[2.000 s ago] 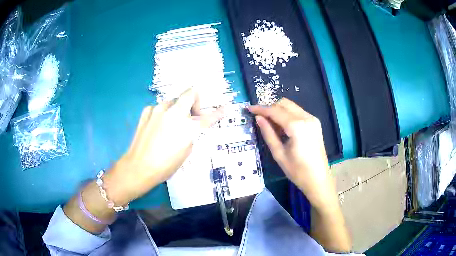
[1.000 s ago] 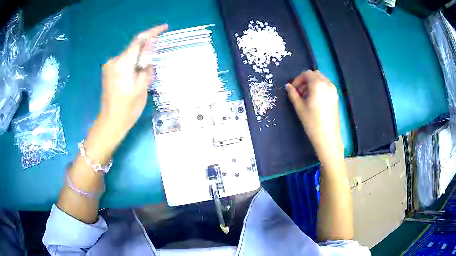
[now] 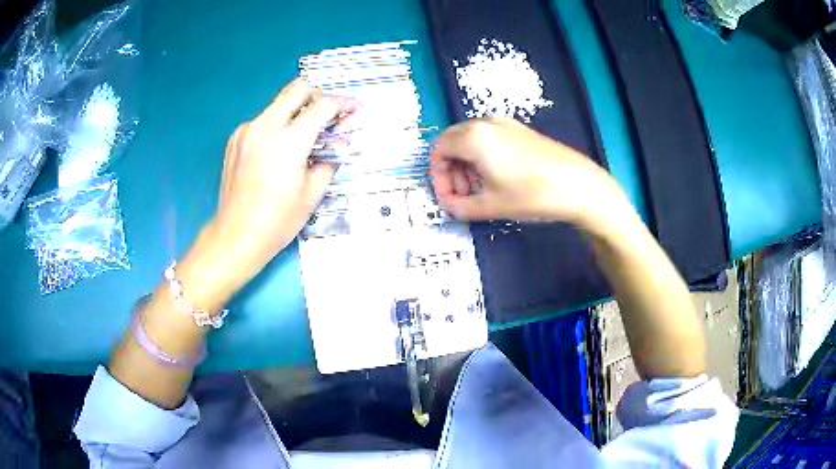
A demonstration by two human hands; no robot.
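Observation:
A stack of thin white-silver rods (image 3: 380,87) lies above the fixture plate (image 3: 357,293). My left hand (image 3: 280,165) is over the left side of the stack, its fingers curled at the rods; whether it grips one cannot be told. My right hand (image 3: 486,169) is curled at the stack's right edge, just above the plate's upper right corner; what its fingers hold is hidden. The toggle clamp (image 3: 409,321) sits on the plate, its lever pointing at me. The white plastic parts (image 3: 502,81) lie piled on the black mat. The finer greyish pile is mostly hidden by my right hand.
The black mat (image 3: 541,275) runs right of the plate, with a second black mat (image 3: 674,156) farther right. Clear bags (image 3: 92,137) and a speckled bag (image 3: 78,236) lie at left. Cardboard (image 3: 720,334) and blue crates (image 3: 555,357) are at lower right.
My left hand has moved right and down onto the rods. My right hand has moved left from the black mat to the stack's right edge.

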